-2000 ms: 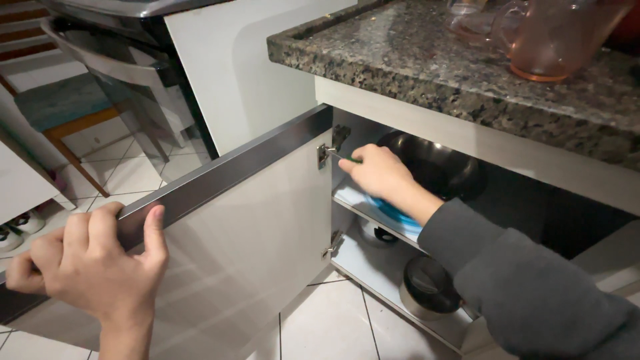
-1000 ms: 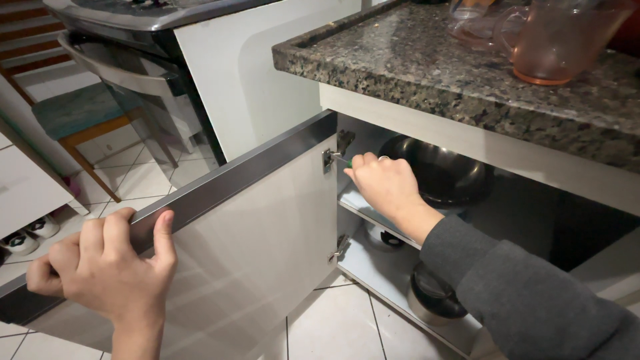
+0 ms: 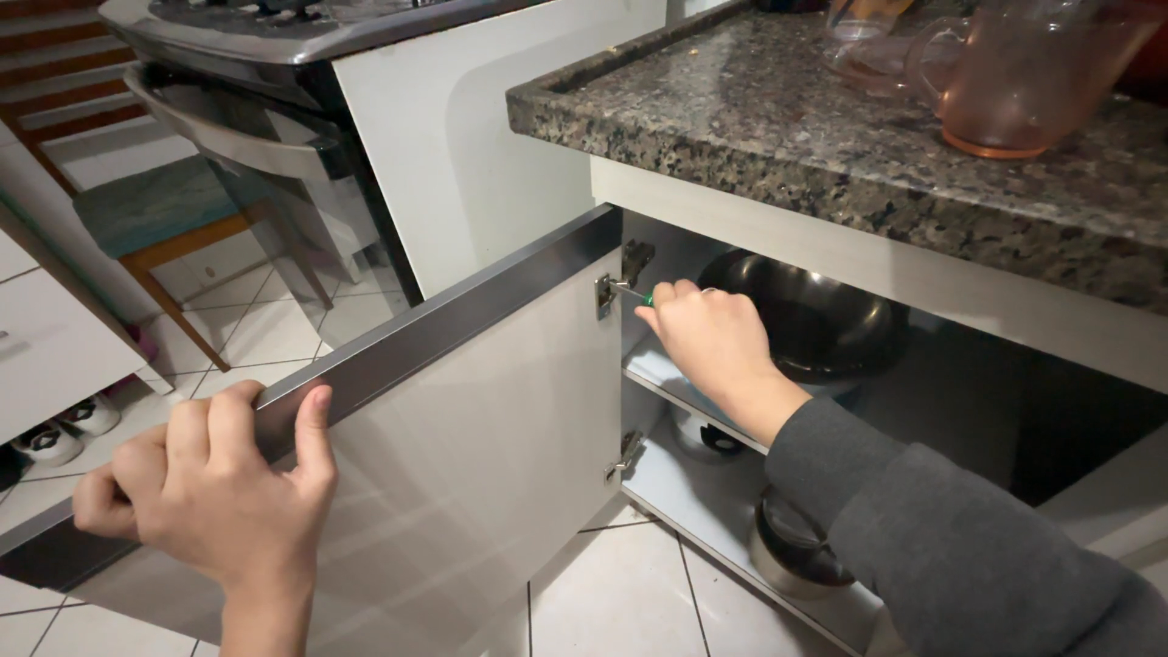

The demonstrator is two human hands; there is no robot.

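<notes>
My left hand (image 3: pixel 214 479) grips the dark top edge of a white cabinet door (image 3: pixel 474 429), which stands open. My right hand (image 3: pixel 712 342) is closed around the green handle of a screwdriver (image 3: pixel 646 299); most of the handle is hidden in the fingers. Its thin metal shaft points left to the upper metal hinge (image 3: pixel 606 294), and the tip appears to meet the hinge near a screw. Lower down, a second hinge (image 3: pixel 625 456) joins the door to the cabinet side.
Inside the cabinet are a dark metal bowl (image 3: pixel 812 315) and, on the bottom shelf, a lidded pot (image 3: pixel 794 547). The granite countertop (image 3: pixel 776 119) juts out above, bearing a pink clear jug (image 3: pixel 1022 82). A stove (image 3: pixel 274 36) and a chair (image 3: pixel 173 205) are at the left.
Both hands keep their places on the door and the screwdriver. The right hand's grip has turned slightly around the handle. The view has shifted a little.
</notes>
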